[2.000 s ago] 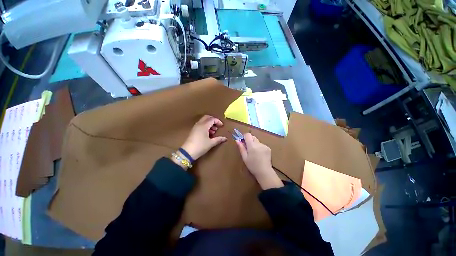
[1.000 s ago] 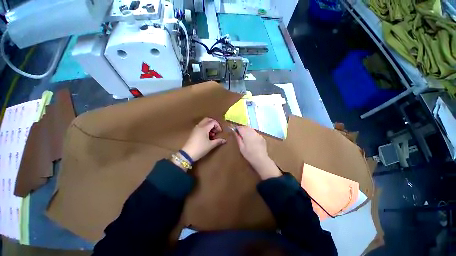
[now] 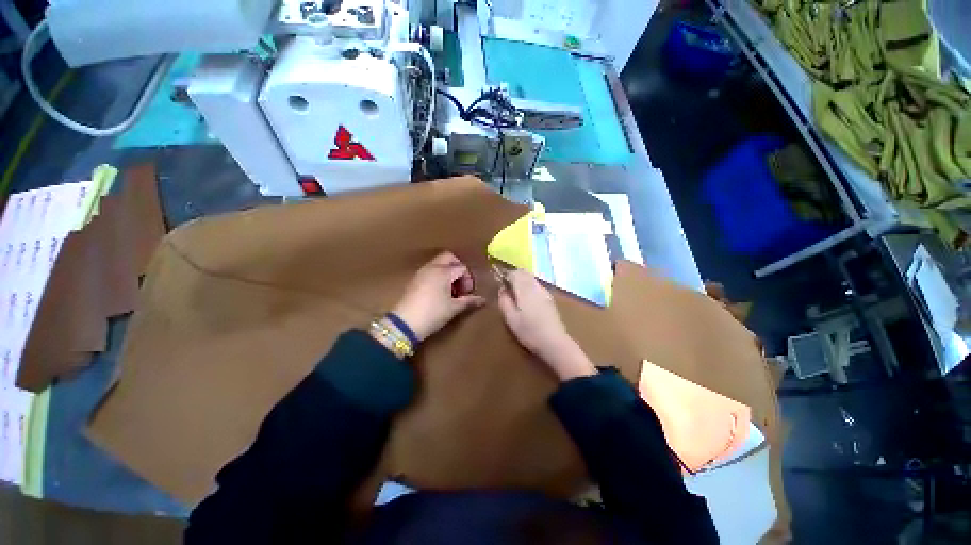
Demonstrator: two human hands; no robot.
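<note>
A large brown garment panel (image 3: 287,351) with a seam line at left covers the table in front of me. My left hand (image 3: 437,296) rests on its middle, thumb and fingers curled close together; whether thread is between them is too small to see. My right hand (image 3: 527,307) holds small metal thread snips (image 3: 500,273), mostly hidden by the fingers, just right of my left hand. A yellow template flap (image 3: 514,243) and the clear and white template (image 3: 575,253) lie just beyond my right hand.
The white machine head (image 3: 339,122) and clamp arm (image 3: 495,149) stand behind the panel. Brown pieces (image 3: 96,277) lie on a printed sheet (image 3: 30,229) at left. An orange sheet (image 3: 692,415) lies at right over white paper (image 3: 737,498). A blue bin (image 3: 751,197) and olive garments (image 3: 884,106) are farther right.
The view has shifted slightly. My right hand has turned and moved closer to my left hand, and the snips show less than two seconds ago. My left hand stays almost in place on the panel.
</note>
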